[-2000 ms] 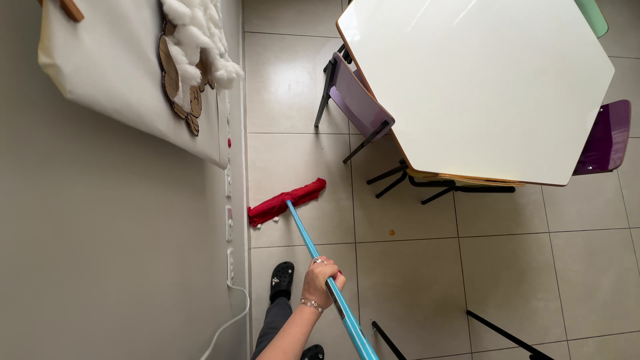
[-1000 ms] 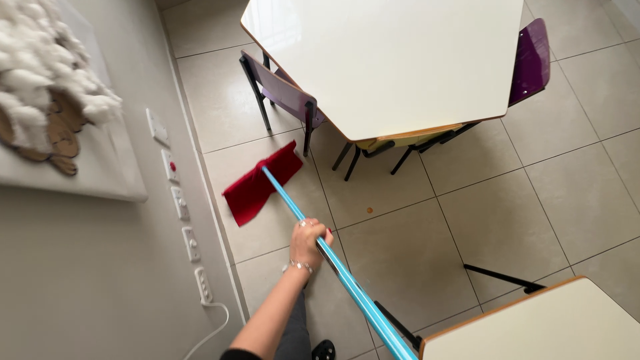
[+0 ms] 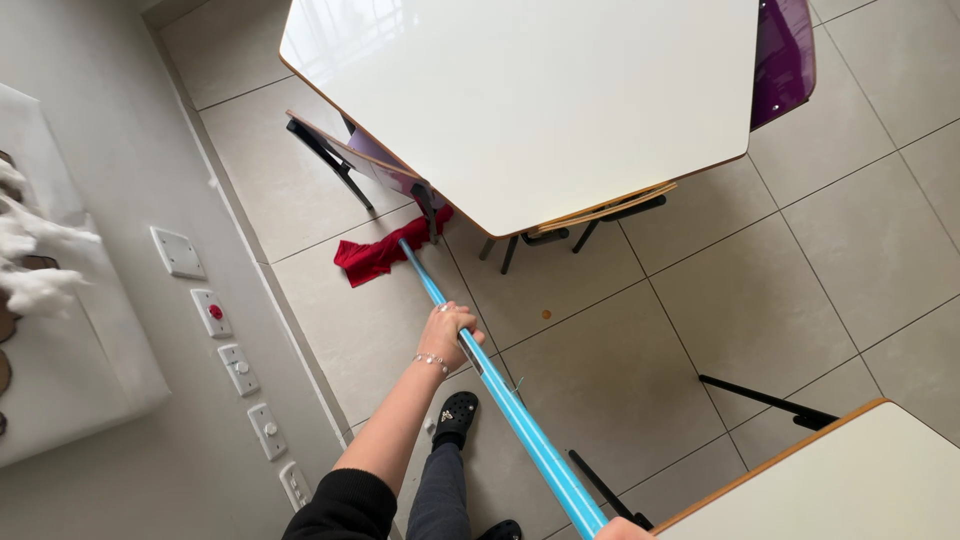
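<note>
My left hand [image 3: 450, 335], with a ring and a beaded bracelet, grips a light blue pole [image 3: 517, 412] partway along its length. At the bottom edge only part of my right hand [image 3: 624, 529] shows, closed around the upper end of the pole. The pole's far end meets a red cloth [image 3: 375, 255] spread over a floor head on the tiles. The cloth's right end lies by a leg of the lilac chair [image 3: 382, 169], close to the table's edge. The head under the cloth is hidden.
A white-topped table [image 3: 525, 112] has a purple chair [image 3: 784, 64] at its right. Another table [image 3: 832, 480] stands lower right. Wall switches [image 3: 215, 311] and a cotton-covered wall display [image 3: 75, 360] are on the left. A small orange bit [image 3: 546, 315] and a white bit [image 3: 429, 424] lie on the floor.
The red cloth has moved away from the wall to the lilac chair's leg. My left hand has stayed on the pole, and part of my right hand has come into view. The view has turned.
</note>
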